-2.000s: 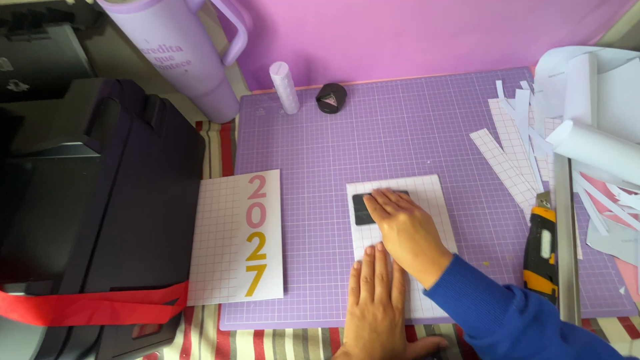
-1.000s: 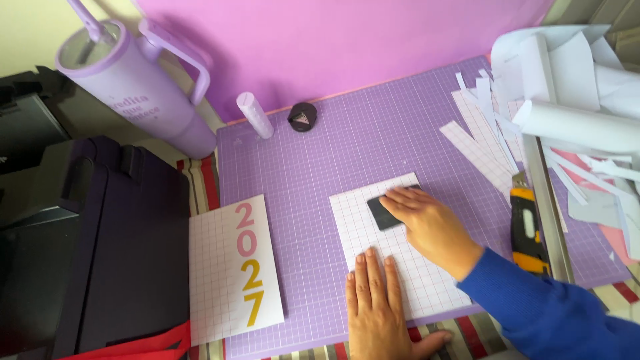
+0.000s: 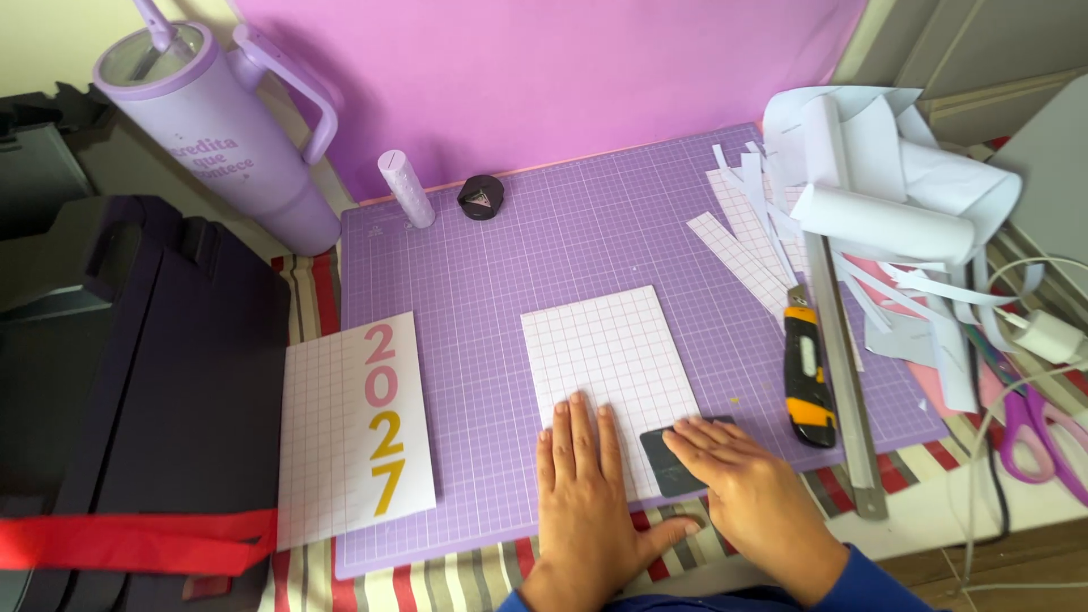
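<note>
A white sheet with a printed grid lies on the purple cutting mat. My left hand rests flat on its lower part, fingers a little apart. My right hand grips a dark flat squeegee-like card at the sheet's lower right corner; the card overlaps the sheet's edge. To the left, a white cover with "2027" in pink and gold, partly under gridded film, lies over the mat's left edge.
A black and yellow utility knife and a metal ruler lie right, near paper scraps and purple scissors. A glue-stick-like tube, round black sharpener, lilac tumbler and dark printer stand around.
My right hand has moved the dark card from the sheet's upper part down to its lower right corner. My left hand stays on the lower part of the sheet.
</note>
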